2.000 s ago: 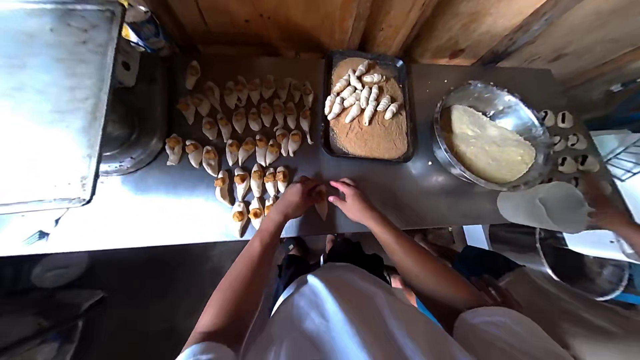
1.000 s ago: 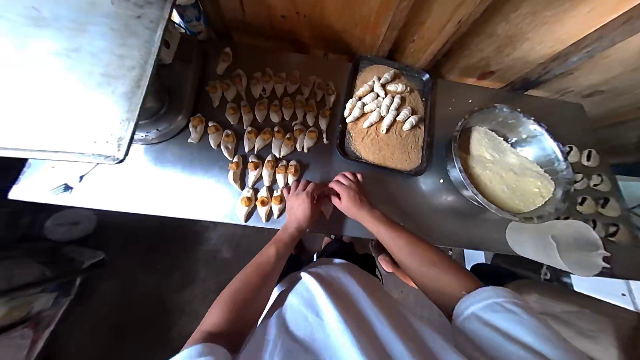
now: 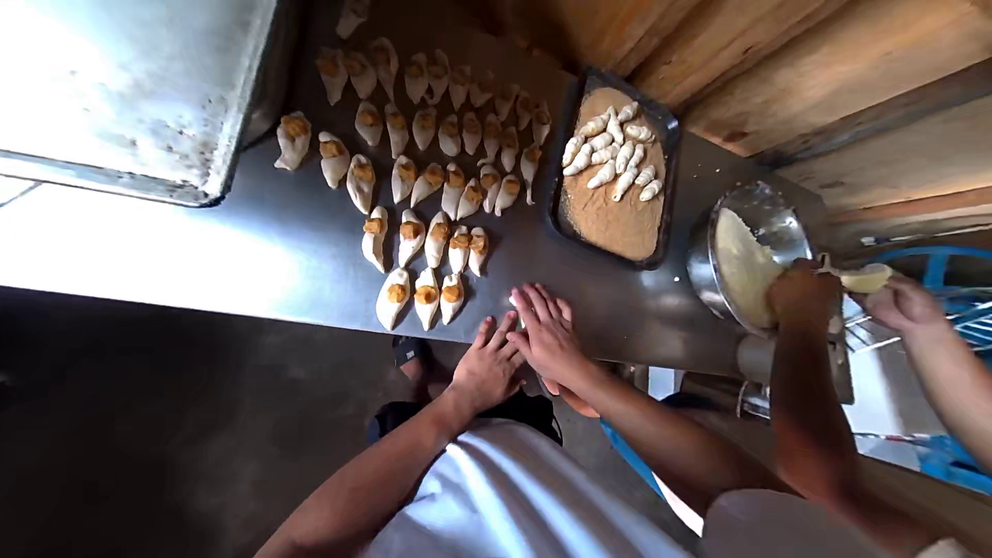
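My left hand and my right hand meet at the front edge of the metal table, fingers over a small piece of white dough that they mostly hide. To their left lie rows of flat dough pieces topped with orange-brown filling, the nearest one close to my left hand. Beyond my right hand a black tray holds brown crumbs with several rolled dough pieces on top.
A large metal sheet pan overhangs the table at the upper left. On the right, a co-worker's hands hold a pale piece by a steel bowl with a pale yellow mass. A plank wall borders the back.
My fingers have extended over the dough at the table edge. The co-worker's hands have come in by the steel bowl. The view has shifted and turned.
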